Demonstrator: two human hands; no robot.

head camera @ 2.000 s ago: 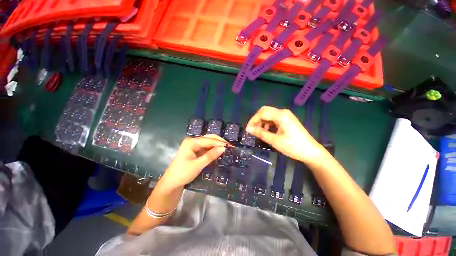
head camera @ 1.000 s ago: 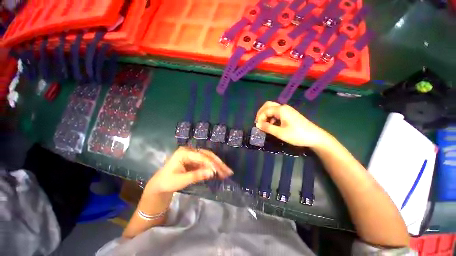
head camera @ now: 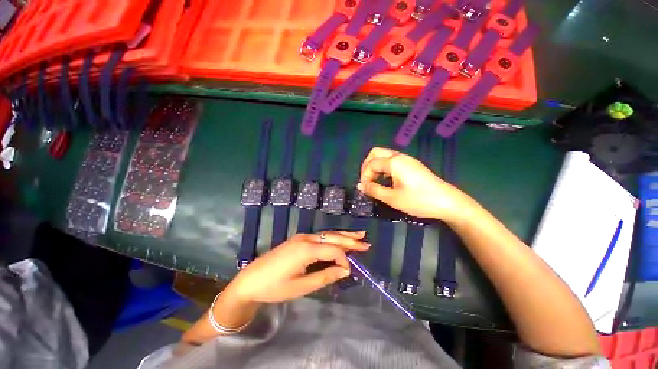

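Dark watches with navy straps lie in a row on the bench, several with speckled grey faces. My left hand is in front of the row, with thumb and fingers closed on a thin, glossy clear sticker sheet, seen nearly edge-on and slanting down right. My right hand is over the row, its thumb and fingertips at the upper edge of the fifth watch face. Whether they pinch anything is too small to tell. My right hand partly covers the watches to its right.
Wider sticker sheets lie left. Red-orange trays line the back, with purple-strap watches overhanging the edge. A paper sheet with a blue pen and a black round item are right. Grey clothing shows far left.
My right hand moved from the fourth to the fifth watch, then stayed there. My left hand drew back from the faces, then moved rightward with the sheet, now turned edge-on. The view shifted slightly.
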